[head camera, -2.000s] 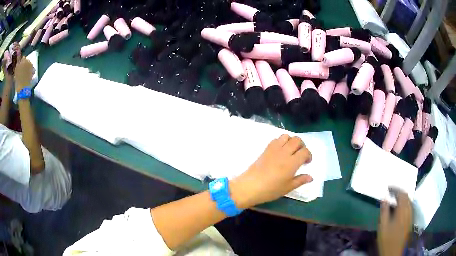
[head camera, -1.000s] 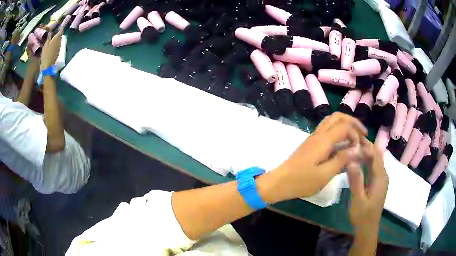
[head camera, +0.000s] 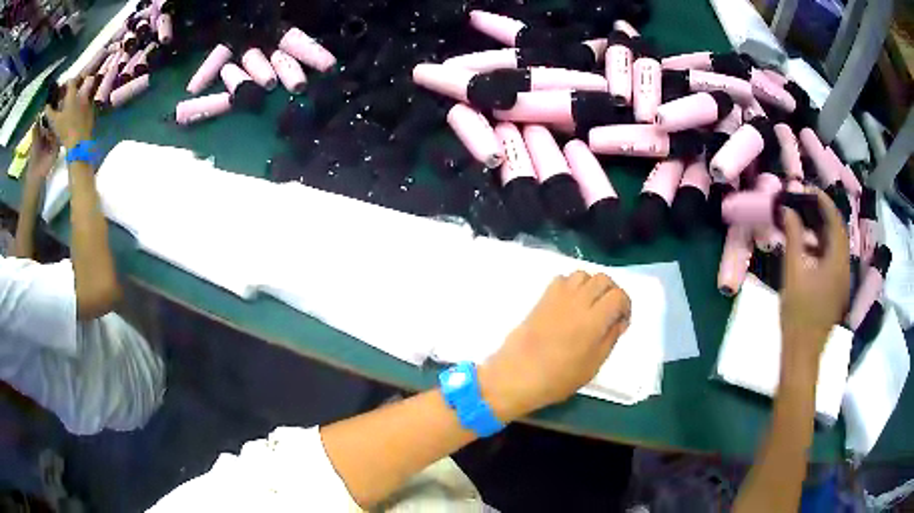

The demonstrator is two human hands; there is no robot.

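Observation:
White packing bags (head camera: pixel 361 266) lie in a long overlapping row along the table edge. My left hand (head camera: pixel 566 336), with a blue wristband (head camera: pixel 468 398), rests on the right end of the row, palm down and fingers curled; whether it pinches a bag is hidden. A pale translucent loose bag (head camera: pixel 673 301) sticks out beyond that end. My right hand (head camera: pixel 817 261) is at the right side of the pile of pink-and-black items (head camera: pixel 626 140). It holds one pink-and-black item (head camera: pixel 752 207) by its black end, the pink end pointing left, slightly blurred.
A separate white bag stack (head camera: pixel 757 346) lies below my right hand, with more white sheets (head camera: pixel 880 386) beside it. A dark mass of black pieces (head camera: pixel 351 140) lies behind the row. Another person's hand (head camera: pixel 72 120) works at the left. Grey metal uprights (head camera: pixel 847 70) stand at the right.
My hands were close together above the row's right end and have moved apart. My left hand has come down on the bags. My right hand has moved to the pile and taken hold of an item.

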